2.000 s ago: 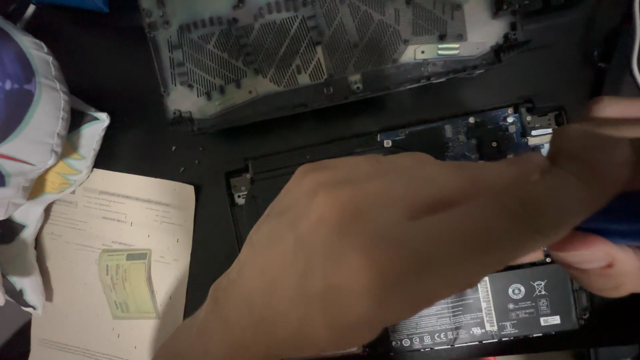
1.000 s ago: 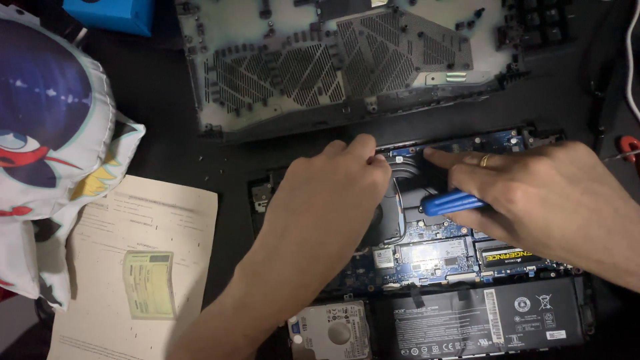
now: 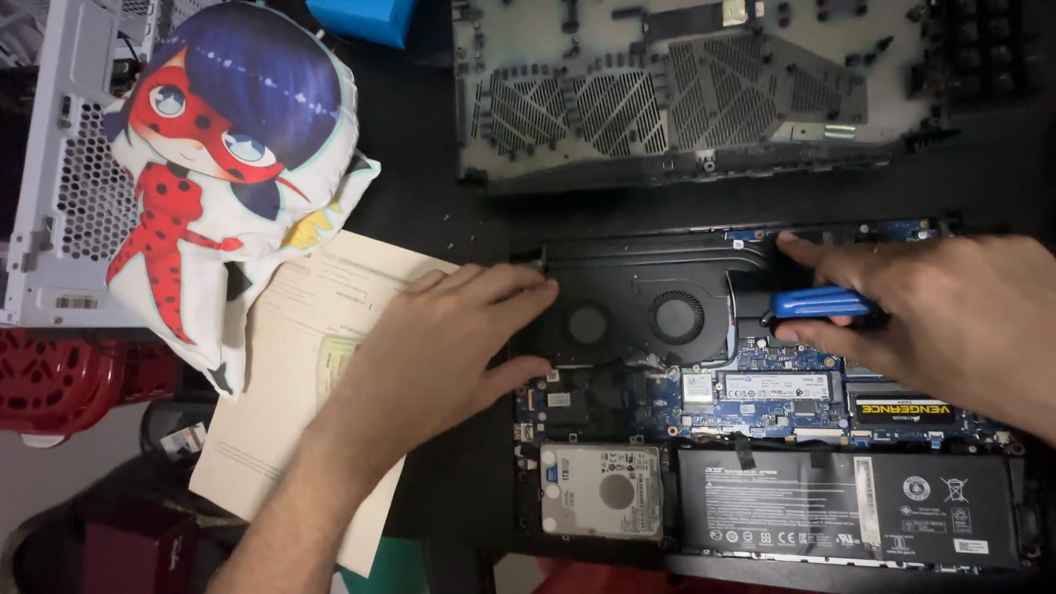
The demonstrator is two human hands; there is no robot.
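An opened Acer laptop base lies on the black table, its cooling fans (image 3: 635,318), blue circuit board (image 3: 780,355), SSD (image 3: 775,386), memory module (image 3: 903,410), hard drive (image 3: 602,491) and battery (image 3: 850,507) exposed. My left hand (image 3: 462,338) is at the left edge of the fan housing, fingers spread, holding nothing visible. My right hand (image 3: 891,297) holds a blue-handled tool (image 3: 825,302) over the board, right of the fans; its index fingertip is at the heat pipes' right end. The tool's working end is not clear.
Above the base lies the laptop's bottom cover (image 3: 693,99) with vents. A printed cushion doll (image 3: 231,124) and paper sheets (image 3: 280,412) are at left, near a white perforated metal case (image 3: 91,181). Tiny screws (image 3: 450,242) lie between. A blue box (image 3: 367,16) is at the top.
My left hand has moved left off the middle of the fans to the left edge. My right hand, with the blue-handled tool, remains over the board. The view has shifted.
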